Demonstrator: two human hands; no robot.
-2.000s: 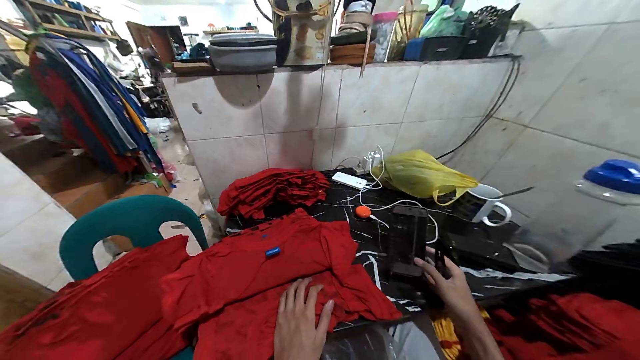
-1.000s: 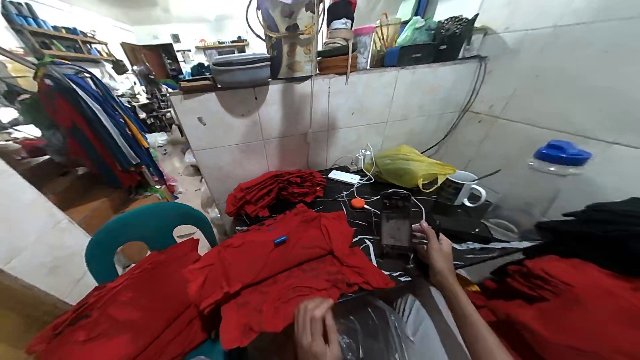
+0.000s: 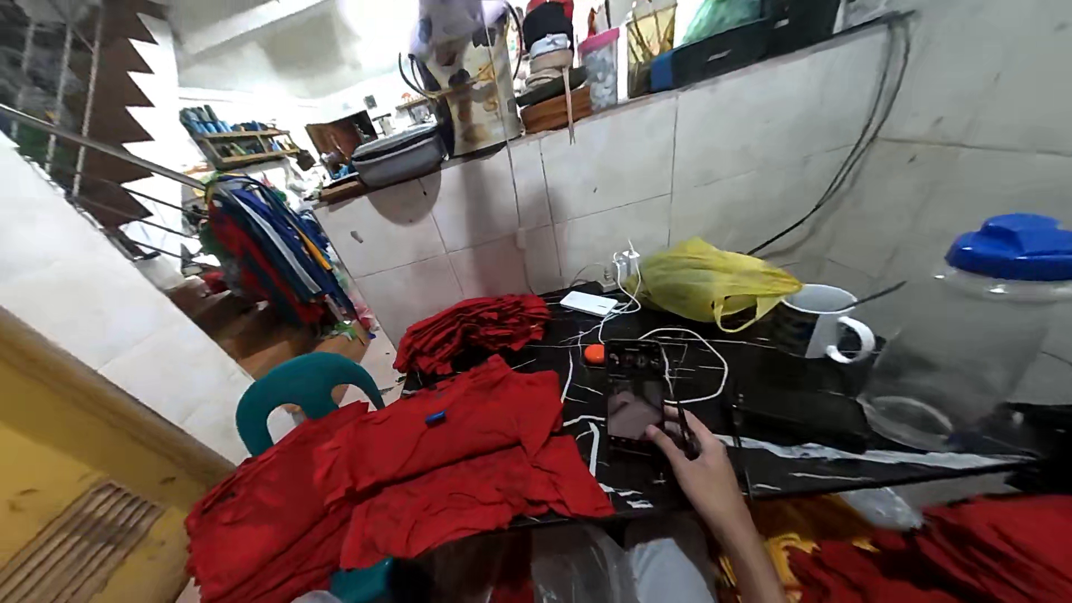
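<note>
My right hand (image 3: 697, 456) is at the lower right edge of a dark smartphone (image 3: 634, 398) on the black marble-patterned table (image 3: 775, 473); its fingers also meet a thin black object (image 3: 688, 431), and whether they grip either is unclear. My left hand is out of view. Red cloth pieces (image 3: 461, 452) lie spread over the table's left part, with a small blue item (image 3: 435, 418) on top. Behind them sits a stack of folded red cloth (image 3: 473, 331). An orange round item (image 3: 595, 354) lies beside the phone's upper left corner.
A white power bank (image 3: 589, 303) with cables, a yellow plastic bag (image 3: 712, 280), a mug (image 3: 816, 322) and a clear jar with a blue lid (image 3: 963, 343) stand along the back and right. A green plastic chair (image 3: 306, 385) is at the left; more red cloth (image 3: 988, 553) lies lower right.
My left hand, over the red cloth and then near the table's front edge in the earlier frames, has left the view. My right hand stays by the phone. The view has turned left.
</note>
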